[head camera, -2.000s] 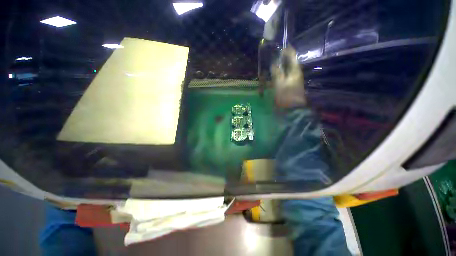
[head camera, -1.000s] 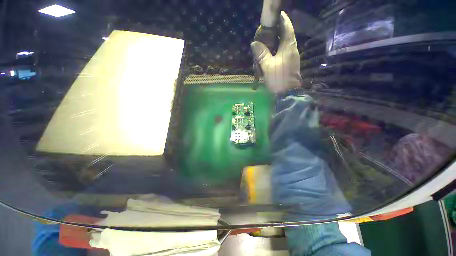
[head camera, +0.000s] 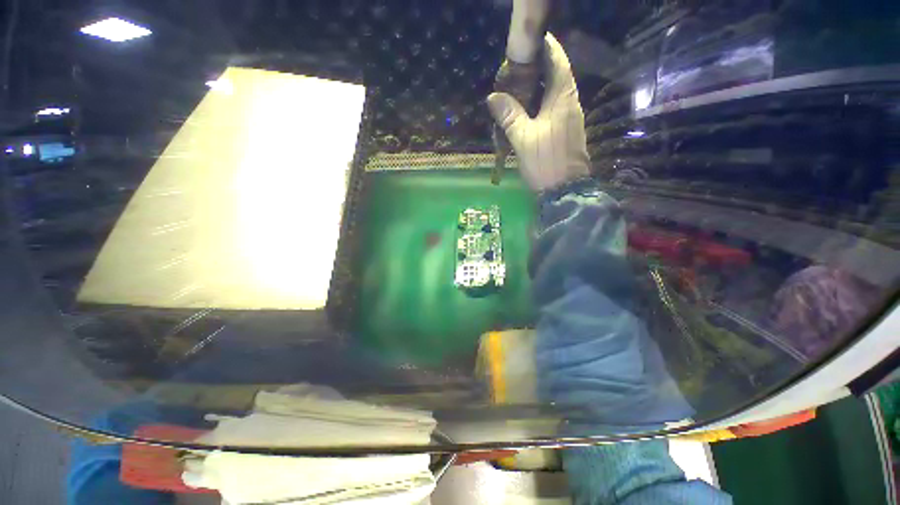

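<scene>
A green circuit board panel with three joined sections [head camera: 479,249] lies on the green mat [head camera: 405,296], seen through the cabinet window. My right hand [head camera: 549,133], in an off-white glove, is beyond the board's far end, up and to the right of it. It is closed around the dark air nozzle [head camera: 500,158], whose pale upper tube runs up out of the picture. The nozzle tip points down, apart from the board. My left hand is not in view; only a blue sleeve shows at the lower left.
A large cream panel [head camera: 237,197] slants at left. White cloths [head camera: 316,473] lie on red padding [head camera: 153,464] at the cabinet's front edge. A grey pad with yellow edging [head camera: 513,365] is beside my right sleeve. A dark-green conveyor [head camera: 789,464] is at lower right.
Since two seconds ago the view has moved closer to the window, and my blurred right hand has become sharp around the nozzle. Over the last second it shifted slightly. The board still lies on the mat.
</scene>
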